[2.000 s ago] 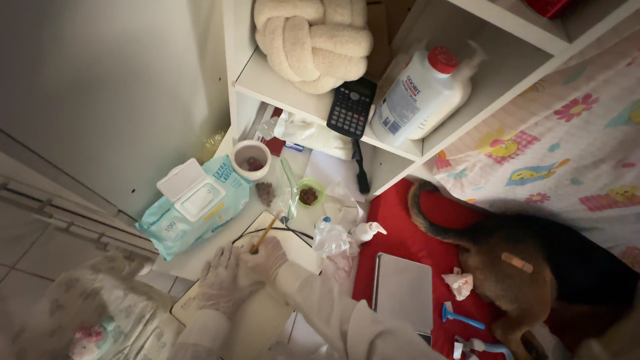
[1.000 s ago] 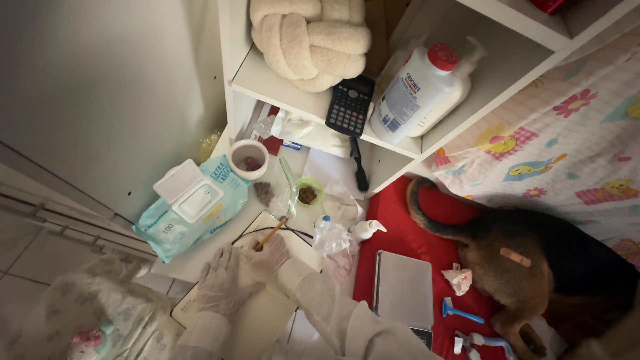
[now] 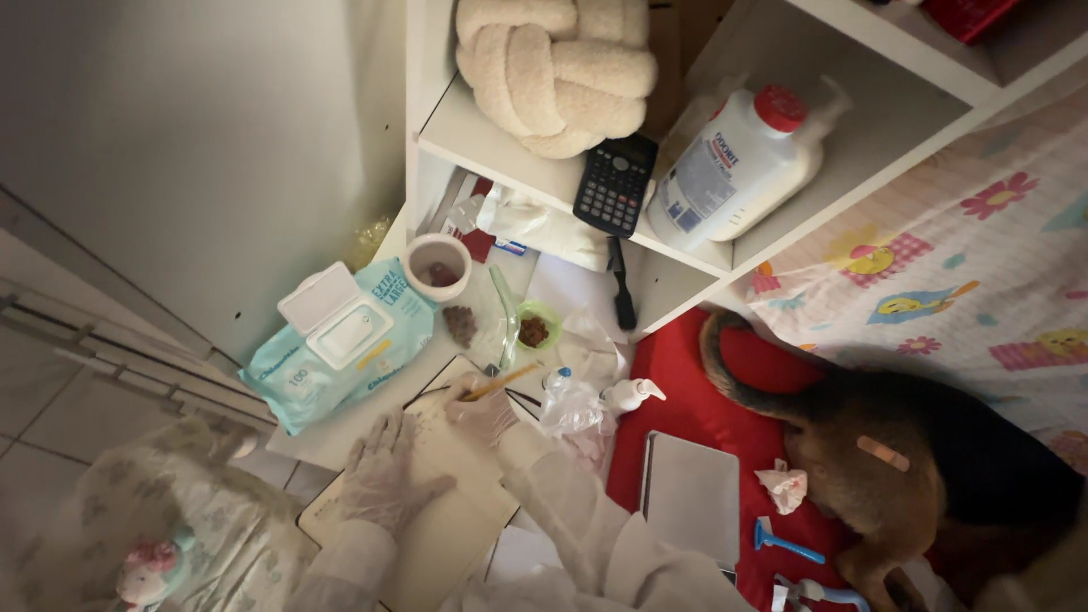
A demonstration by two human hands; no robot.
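Note:
An open notebook (image 3: 450,527) with cream pages lies below the shelf unit. My gloved left hand (image 3: 382,472) rests flat on its left page, fingers spread, holding nothing. In my gloved right hand (image 3: 480,412) is a yellow pencil (image 3: 503,382), its tip hidden by the fingers over the upper part of the notebook. A dark cord or ribbon runs past the notebook's top edge. Just above sit a clear plastic bag (image 3: 489,327) with brown pellets and a small green bowl (image 3: 552,325) of brown pieces. A crumpled clear plastic bag (image 3: 565,412) is right of my right hand.
Wet wipes (image 3: 399,327) and a white cup (image 3: 436,291) stand left. The shelf holds a calculator (image 3: 615,185), a knotted cushion (image 3: 557,72) and a white bottle (image 3: 722,170). On red cloth (image 3: 671,374) are a silver scale (image 3: 693,493), blue razor (image 3: 789,544) and dog (image 3: 884,442) with an adhesive bandage.
My right hand and the pencil have shifted slightly over the notebook. My left hand stays flat on the page.

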